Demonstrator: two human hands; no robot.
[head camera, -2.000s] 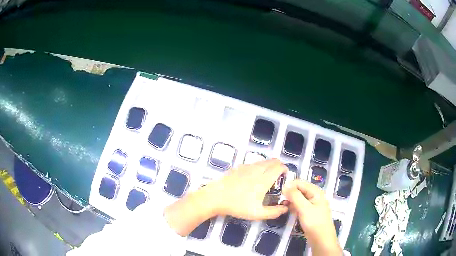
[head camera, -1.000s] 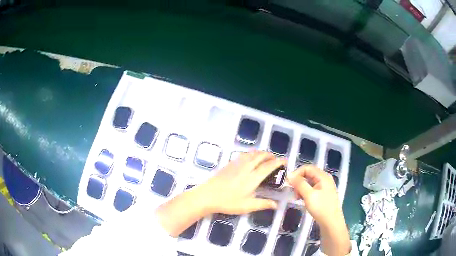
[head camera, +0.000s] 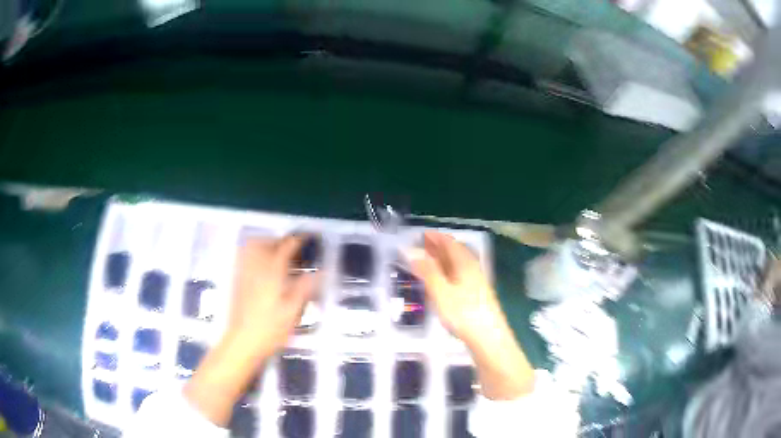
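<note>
The white tray (head camera: 163, 224) of dark square watch bodies (head camera: 357, 261) lies in front of me. The picture is blurred. My left hand (head camera: 272, 291) is over the tray's middle, its fingertips at a dark watch body (head camera: 307, 251); whether it grips it is unclear. My right hand (head camera: 452, 282) is over the tray's far right part, fingers bent, with something pale and blurred at the fingertips. A small shiny object (head camera: 384, 214) shows at the tray's far edge, left of my right hand. One watch body (head camera: 409, 304) near my right hand shows a coloured screen.
A pile of white strap pieces (head camera: 582, 342) lies right of the tray, beside a whitish bottle (head camera: 548, 278). Another tray (head camera: 724, 269) and a person's grey sleeve (head camera: 736, 393) are at the right. The green belt (head camera: 257, 145) runs beyond; a pale post (head camera: 685, 167) slants across the right.
The view has shifted, and the tray sits lower and further left. My hands have moved apart from the watch body between them. The shiny object now shows at the tray's far edge.
</note>
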